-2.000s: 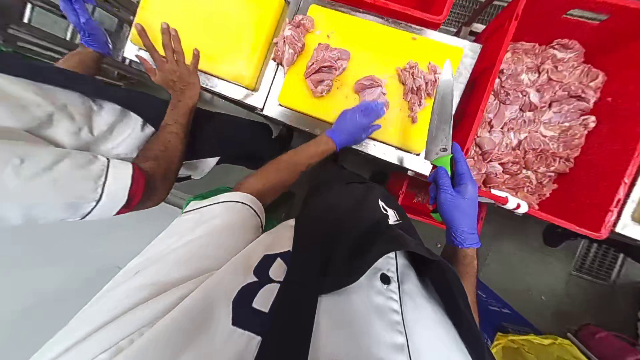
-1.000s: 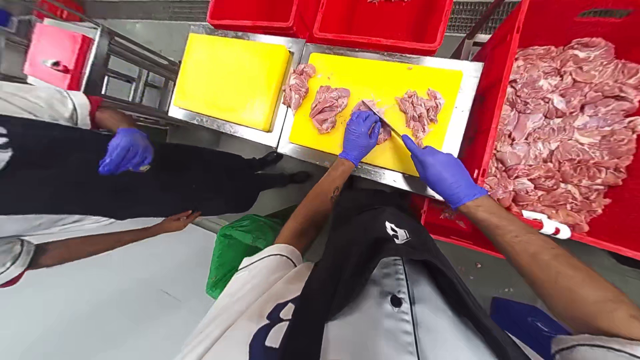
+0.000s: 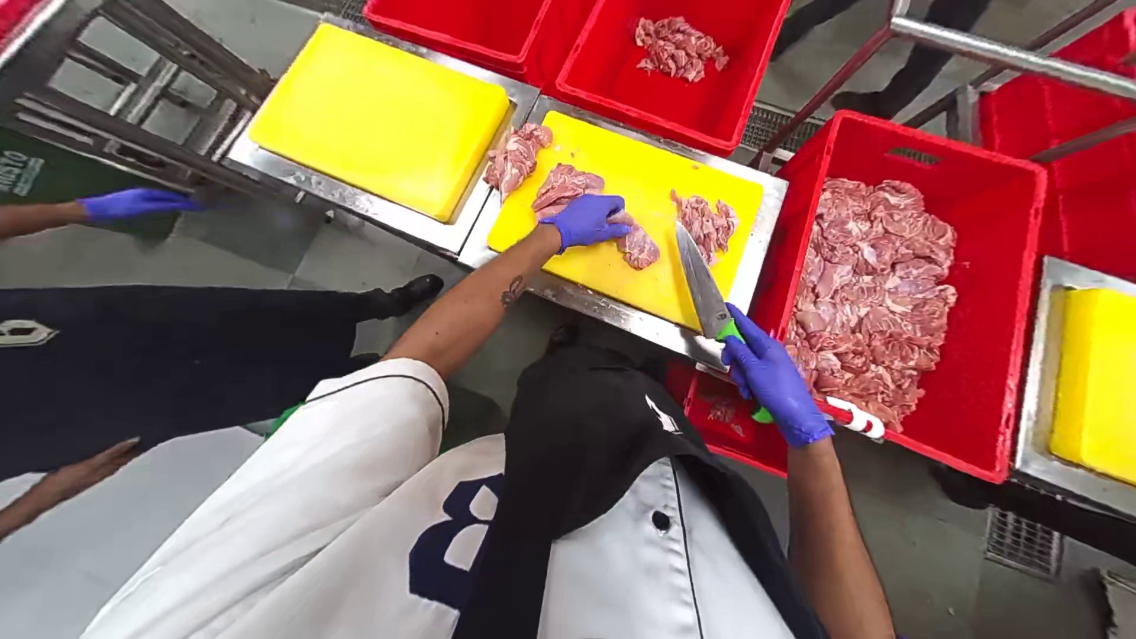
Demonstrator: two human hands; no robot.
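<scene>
My left hand (image 3: 586,222), in a purple glove, lies on a piece of raw meat (image 3: 639,247) on the yellow cutting board (image 3: 595,262); whether its fingers grip the meat is hard to tell. Another piece (image 3: 564,187) touches the fingers' far side. My right hand (image 3: 774,373), gloved too, is closed around the green handle of a kitchen knife (image 3: 704,282). The blade points away from me over the board's right part, its tip beside a small heap of meat trimmings (image 3: 706,224). More raw meat (image 3: 517,158) lies across the board's left edge.
A large red crate (image 3: 985,302) of raw meat stands right of the board. Two red crates (image 3: 666,115) (image 3: 453,40) stand beyond it, one holding meat pieces. Left is another yellow board (image 3: 382,115); a co-worker's gloved hand (image 3: 138,203) is farther left. A lower red crate (image 3: 728,444) sits below.
The knife has moved from beside my left hand to the right, near the trimmings. My left hand remains at the meat. The co-worker's gloved hand has changed position, and the view has shifted.
</scene>
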